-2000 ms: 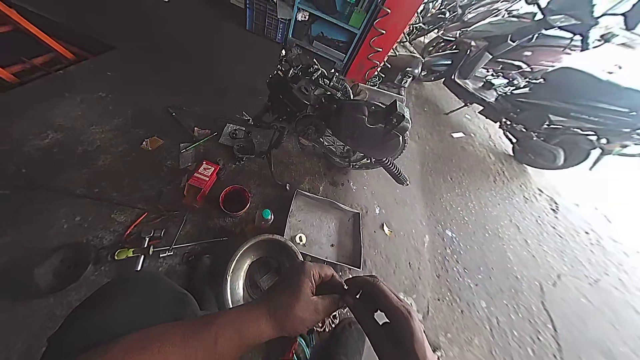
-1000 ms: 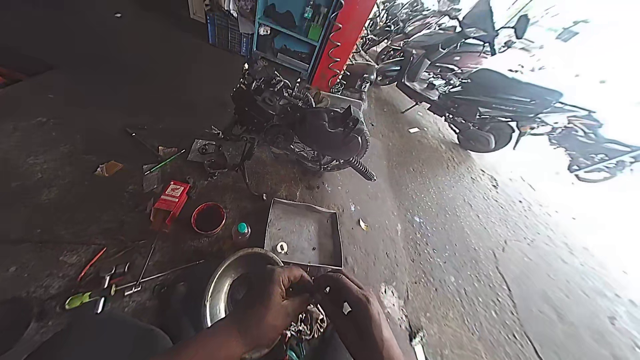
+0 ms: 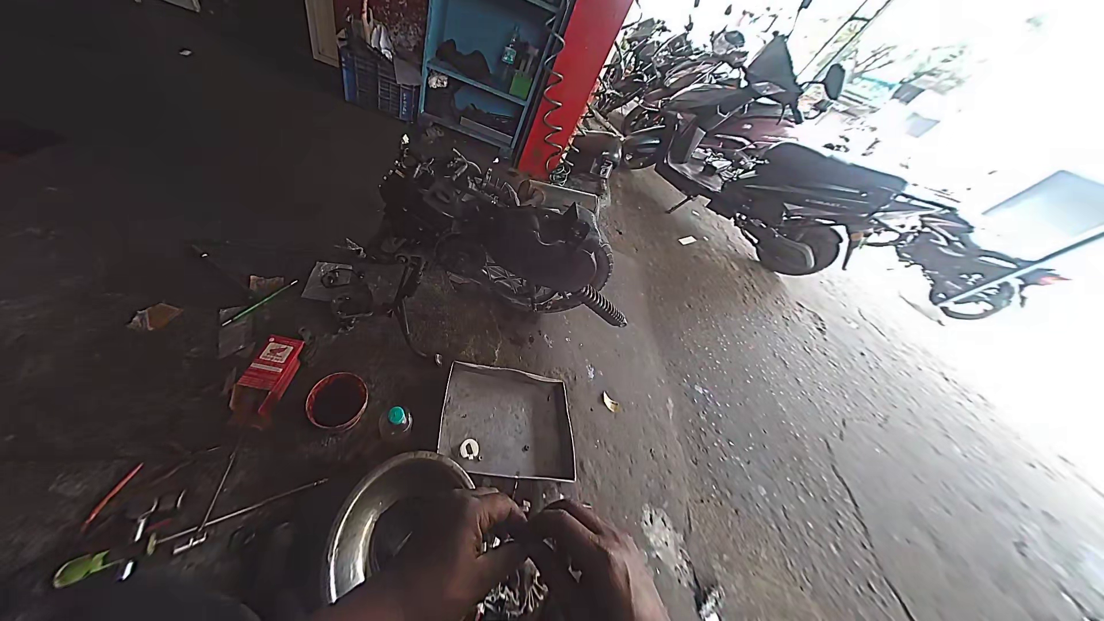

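My left hand (image 3: 457, 548) and my right hand (image 3: 586, 561) meet at the bottom centre, fingers bent around a small part that they mostly hide. Below and between them shows a metal assembly (image 3: 513, 595), its kind unclear. A round metal basin (image 3: 349, 539) lies just left of my left hand, partly covered by it. Beyond my hands sits a square metal tray (image 3: 509, 418) with a pale ring-shaped piece (image 3: 468, 449) in it. A bottle with a green cap (image 3: 397, 417) and a red bowl of dark liquid (image 3: 337, 401) stand left of the tray.
A red box (image 3: 271, 366) and a green-handled tool (image 3: 82, 569) lie left, near rods and other tools. Ahead rests a partly dismantled motorcycle or scooter (image 3: 509, 241). Behind are a blue shelf (image 3: 479, 78) and a red post (image 3: 573, 78); a parked scooter (image 3: 802, 185) stands right.
The view has swung, showing more of the parked vehicles at the right. My hands stay close together at the bottom centre.
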